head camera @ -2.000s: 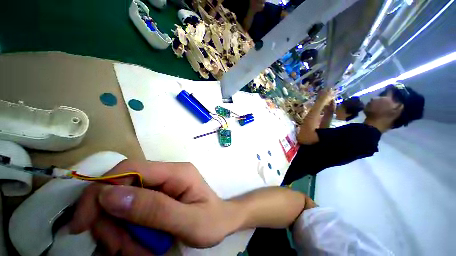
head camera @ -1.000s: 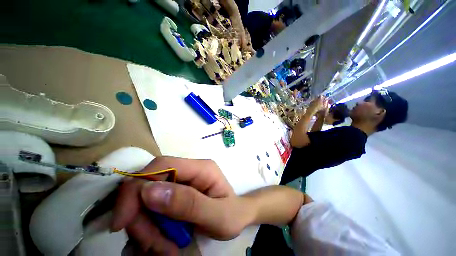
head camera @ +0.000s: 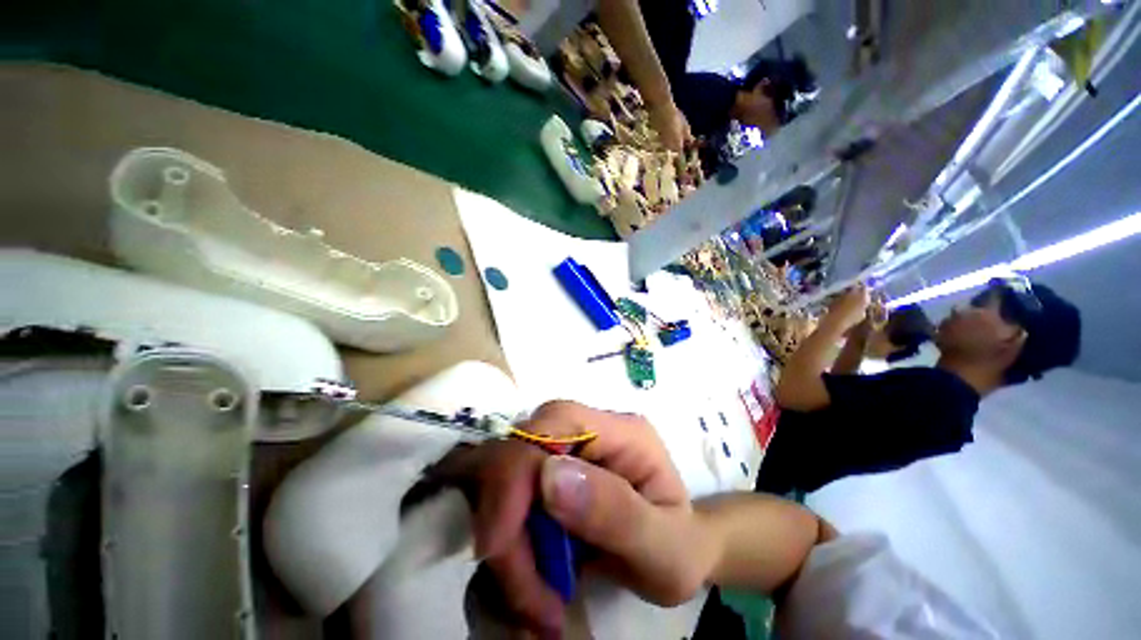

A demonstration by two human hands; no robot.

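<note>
My right hand (head camera: 626, 506) reaches in from the lower right, its fingers closed on a blue battery cell (head camera: 551, 550), partly hidden by the fingers. Red and yellow wires (head camera: 551, 438) come out by the index finger and run to a narrow board strip (head camera: 432, 415) pointing left over the white parts. Smooth white curved housings (head camera: 344, 513) lie below and left of the hand; whether the hand touches one is unclear. Two open housing halves show: one at the upper left (head camera: 288, 263), one at the lower left (head camera: 182, 500). My left hand is not in view.
A white sheet (head camera: 526, 306) holds a wired blue battery (head camera: 586, 293), green boards (head camera: 641, 365) and dark green dots. Beyond, a green belt (head camera: 313, 113) carries filled housings (head camera: 572, 159) and a tan heap (head camera: 644, 181). A grey post (head camera: 738, 188) stands behind; people sit around.
The view has shifted, so the hand, sheet and bench parts appear further right. More of the open housing halves and more filled housings on the belt show. The hand keeps its grip on the battery.
</note>
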